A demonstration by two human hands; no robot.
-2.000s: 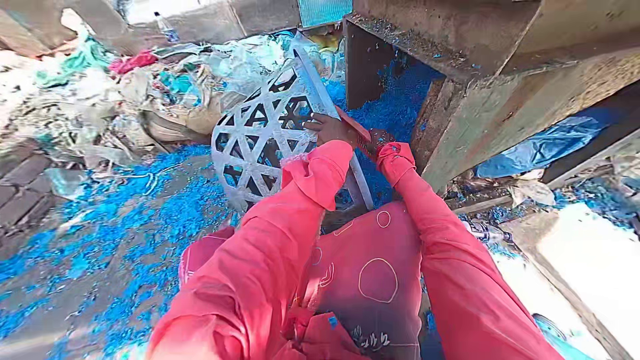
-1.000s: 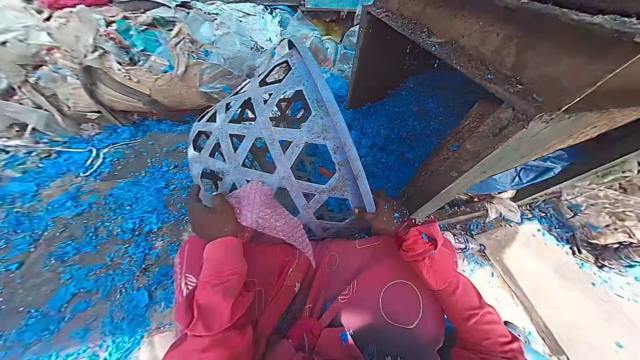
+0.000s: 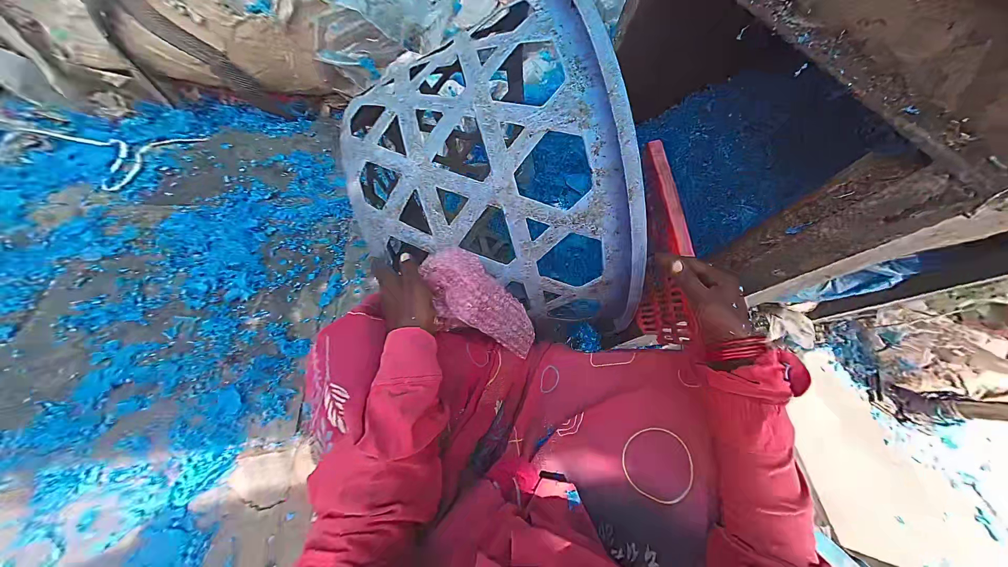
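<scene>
A large grey-blue plastic basket with a lattice wall (image 3: 504, 169) lies tilted on its side before my lap, its rim to the right. My left hand (image 3: 405, 295) grips the basket's lower left edge, beside a pink mesh-like piece of material (image 3: 480, 299) that rests against the lattice. My right hand (image 3: 705, 299) is closed on a red slotted plastic basket or tray (image 3: 669, 213), held upright just right of the big basket's rim. Blue plastic flakes (image 3: 736, 157) show behind it, inside a box-like opening.
Blue flakes (image 3: 228, 276) are scattered over the ground at left, with a white cord (image 3: 122, 153) among them. Filled sacks (image 3: 236, 47) lie at the top. A dirty metal frame (image 3: 850, 213) slants along the right, above a pale slab (image 3: 874, 465) and litter (image 3: 937, 331).
The red slotted piece, mostly hidden a second ago, now stands in my right hand. My left hand has moved from the rim to the basket's lower left since two seconds ago. The view is closer.
</scene>
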